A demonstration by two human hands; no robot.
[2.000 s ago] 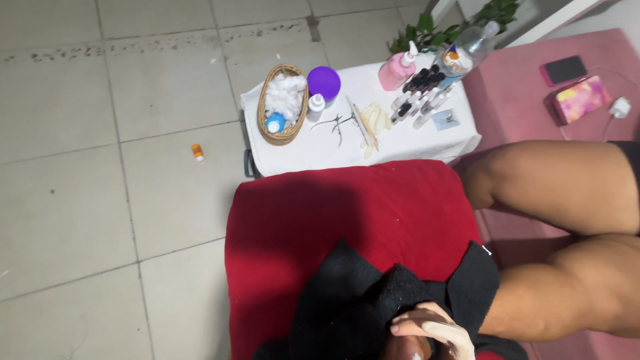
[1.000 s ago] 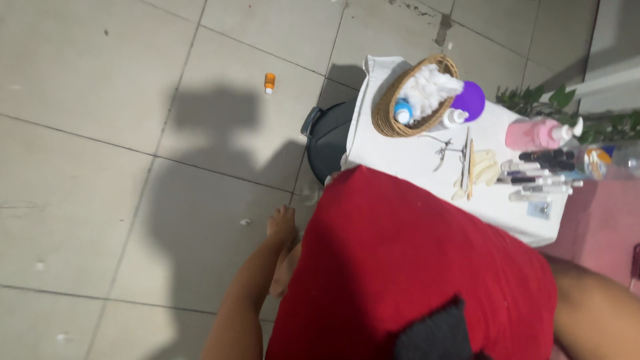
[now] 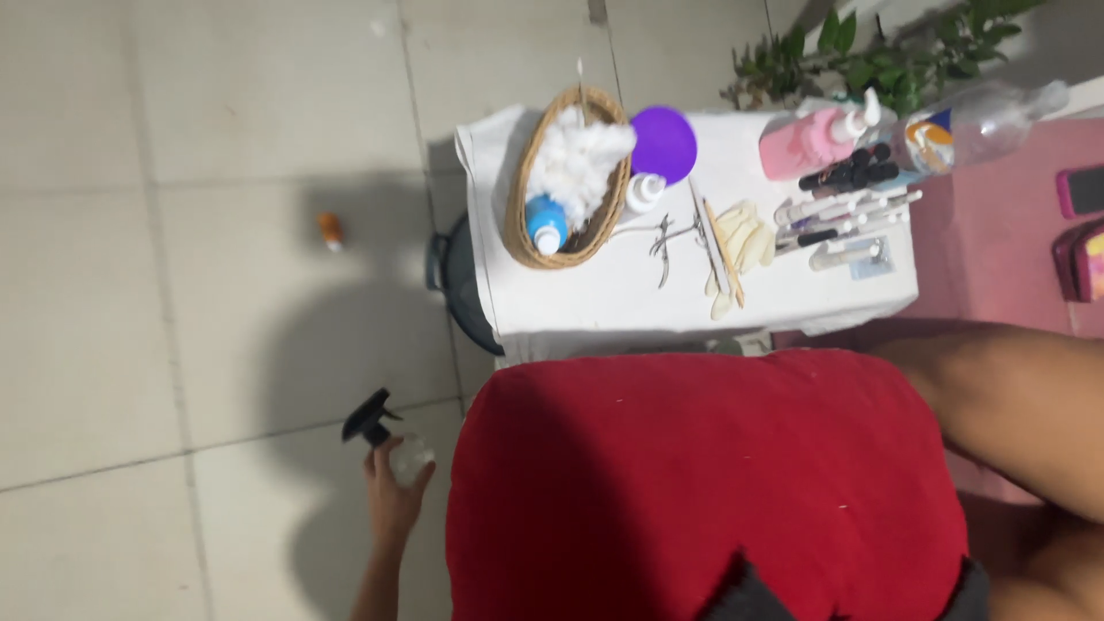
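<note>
My left hand (image 3: 398, 493) is around the clear body of a spray bottle (image 3: 412, 459) with a black trigger head, left of a red cushion (image 3: 707, 466). My right hand is out of view. Beyond the cushion, a wicker basket (image 3: 520, 185) on a white cloth (image 3: 586, 302) holds cotton wool (image 3: 573, 164) and a blue bottle with a white cap (image 3: 546, 220). Metal nippers (image 3: 662, 246), thin sticks or files (image 3: 720, 246), pale flat pieces (image 3: 746, 237), several nail polish bottles (image 3: 849, 172) and a pink pump bottle (image 3: 802, 147) lie to its right.
A purple round object (image 3: 664, 145) sits beside the basket. A dark bucket (image 3: 466, 285) stands at the cloth's left edge. A small orange bottle (image 3: 329, 231) lies on the floor. Another person's legs (image 3: 1018, 405) rest at the right, by a pink seat (image 3: 992, 207).
My left hand, low beside the cushion with no bottle visible a second ago, now holds the spray bottle. The hand seen over the black cloth two seconds ago is out of view. The view has shifted.
</note>
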